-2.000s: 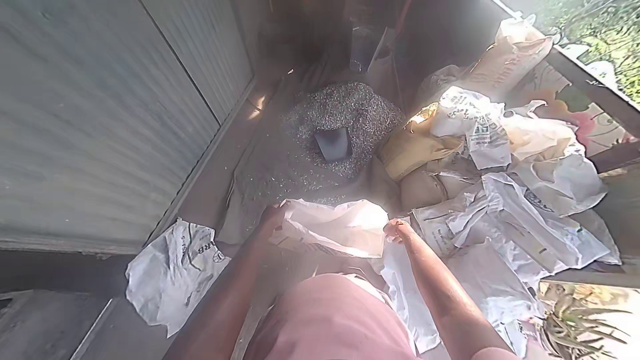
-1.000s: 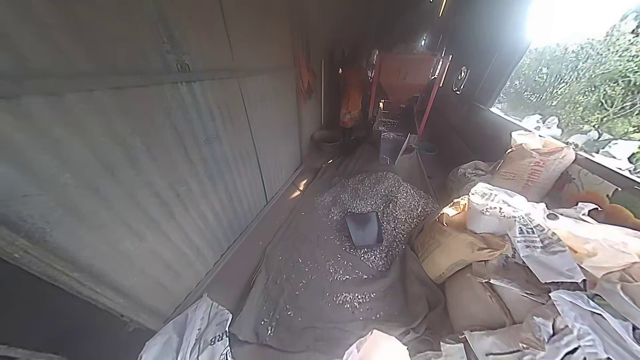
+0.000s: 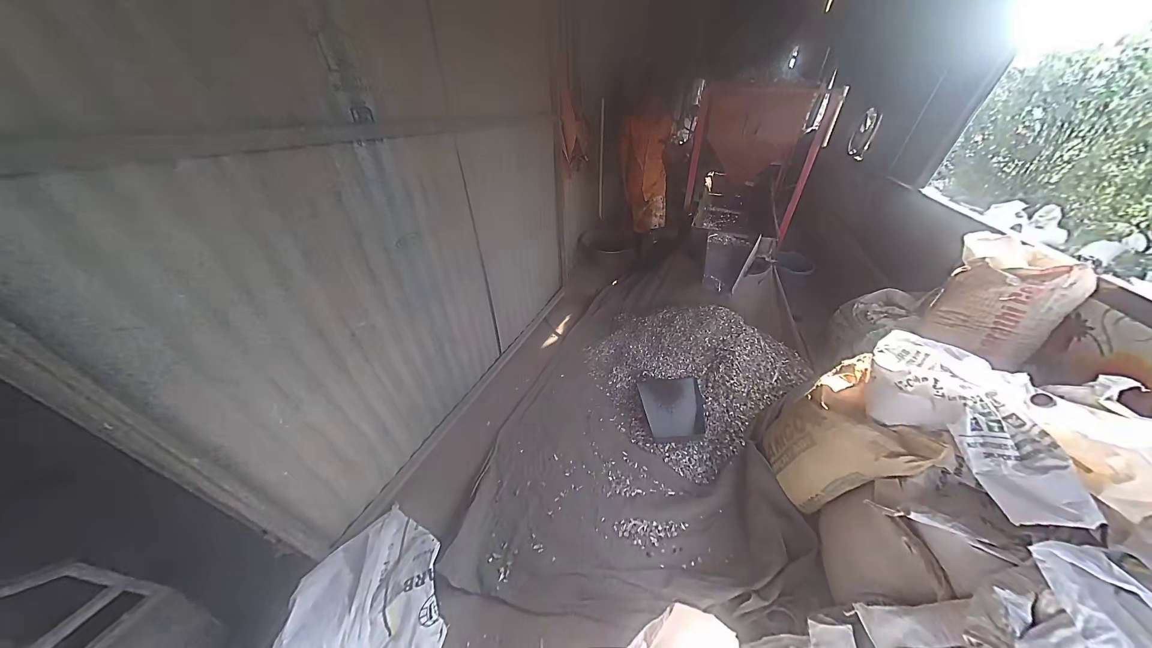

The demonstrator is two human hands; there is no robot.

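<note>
Neither of my hands shows in the head view. At the bottom edge the tip of a pale sack (image 3: 684, 627) rises into view; what holds it is hidden below the frame. Ahead of it a dark cloth sheet (image 3: 576, 531) lies spread on the floor. On the sheet sits a heap of mixed pale and dark flakes or grains (image 3: 738, 360), with more scattered towards me. A grey, open-topped scoop or small container (image 3: 671, 409) rests on the heap.
Filled and crumpled sacks (image 3: 837, 450) are piled along the right side. A white printed sack (image 3: 369, 585) lies at lower left, beside the corrugated wall panel (image 3: 270, 297). At the back stand a red hopper machine (image 3: 751, 130), a round basin (image 3: 607, 243) and a hanging orange cloth (image 3: 645, 171).
The view has tilted up, bringing the back of the shed in. Two seconds ago both my hands held a whitish sack by its edges; now they are out of sight.
</note>
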